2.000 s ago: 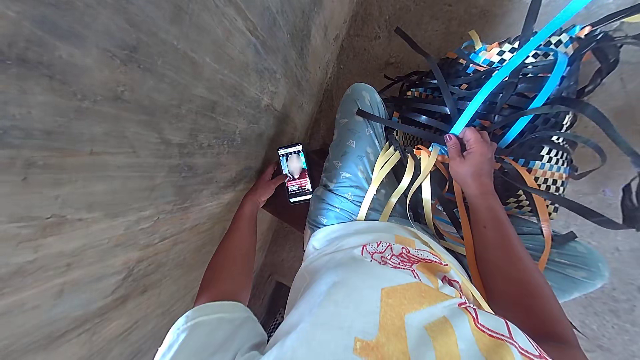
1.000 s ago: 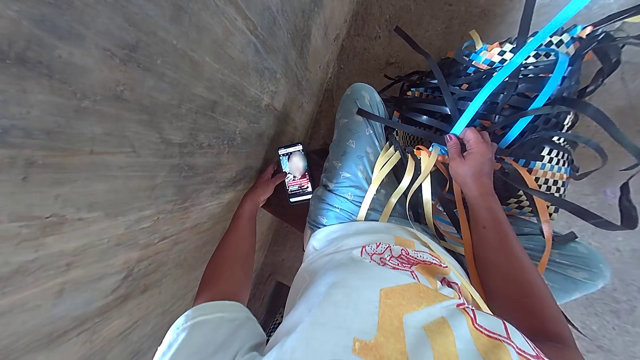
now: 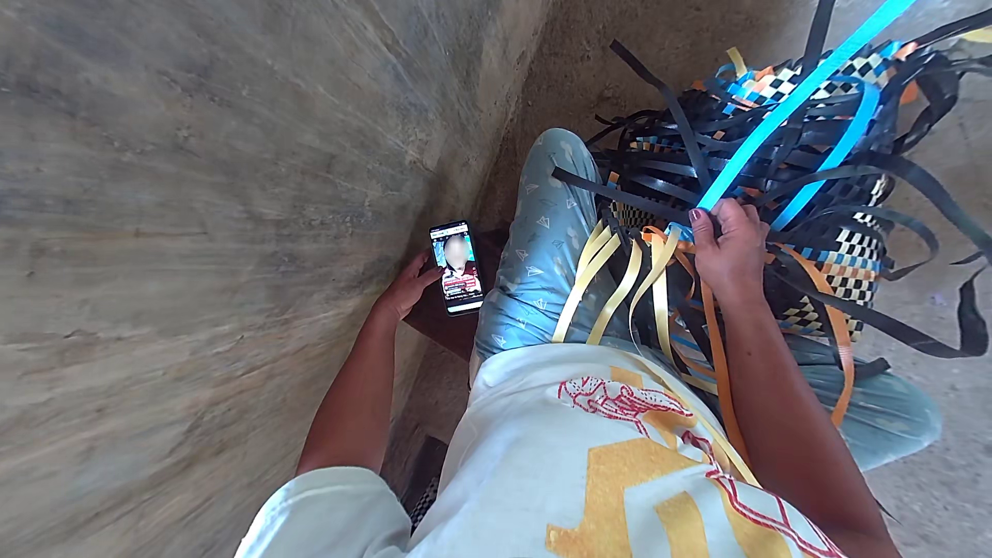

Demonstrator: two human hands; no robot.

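My left hand [image 3: 409, 287] is at the left edge of a lit smartphone [image 3: 457, 267], its fingertips against the phone's side; whether it grips the phone is unclear. The phone lies face up on a dark brown surface [image 3: 440, 322] beside my leg. My right hand [image 3: 730, 244] pinches a bright blue flat strap [image 3: 783, 108] between thumb and fingers, at the near edge of a woven basket [image 3: 856, 260] of black, cream, blue and orange plastic strapping. Loose black straps [image 3: 914, 174] spread over the basket. Yellow straps [image 3: 612, 279] and orange straps [image 3: 717, 349] hang toward my lap.
A rough grey concrete wall [image 3: 201, 194] rises close on the left, beside my left arm. The basket rests over my legs in blue patterned trousers [image 3: 535, 240]. Concrete floor [image 3: 945, 411] shows at the right. Long strap ends stick out to the right and top.
The picture on the phone's screen has changed slightly. Both hands, the blue strap and the basket stay in place.
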